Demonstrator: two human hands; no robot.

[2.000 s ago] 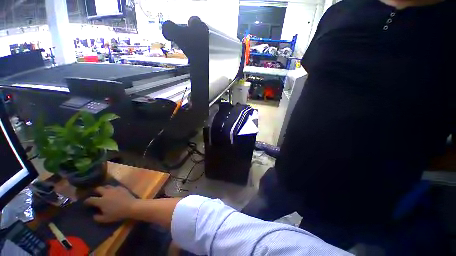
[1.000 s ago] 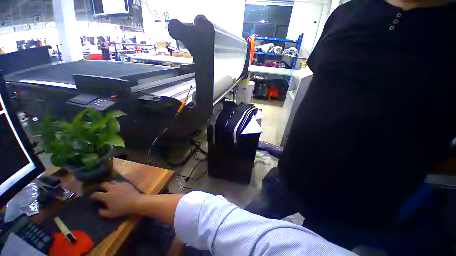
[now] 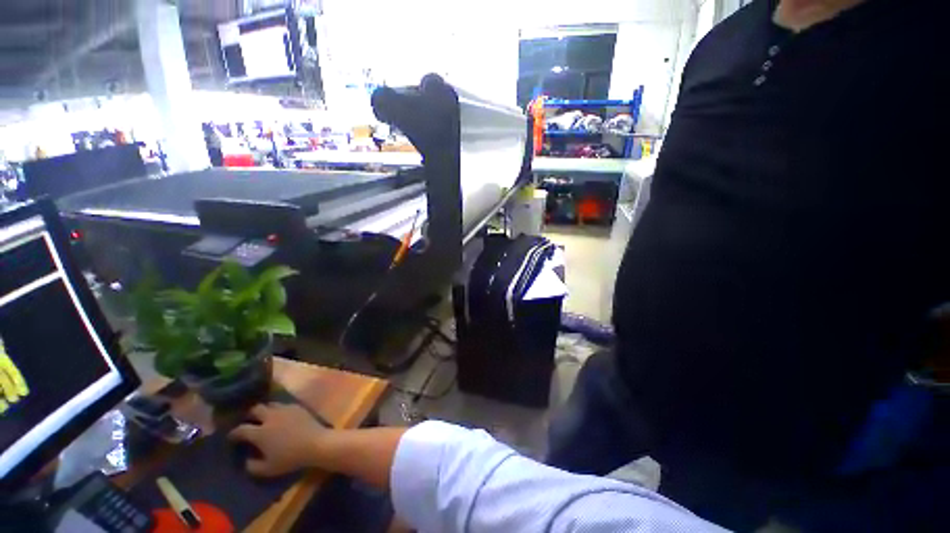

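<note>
My right hand (image 3: pixel 281 439) rests palm down on the dark mouse pad (image 3: pixel 198 474), over a small black mouse (image 3: pixel 242 451) that is mostly hidden under the fingers. A pale yellow stick-like tool (image 3: pixel 178 501) lies on the orange-red patch (image 3: pixel 203 517) at the pad's near end. The black-framed monitor (image 3: pixel 63 344) is cut off by the left edge; its screen shows a bit of yellow on black. My left hand is not in view.
A potted plant (image 3: pixel 221 328) stands just beyond my hand. A calculator (image 3: pixel 102 507) lies at lower left. A large dark cutting machine (image 3: pixel 255 198) is behind the desk. A black box (image 3: pixel 510 344) stands on the floor. A person in a black shirt (image 3: pixel 781 260) stands close at right.
The view has turned left and up, so the scene sits lower and further right, and more of the monitor shows. My right hand stays on the mouse.
</note>
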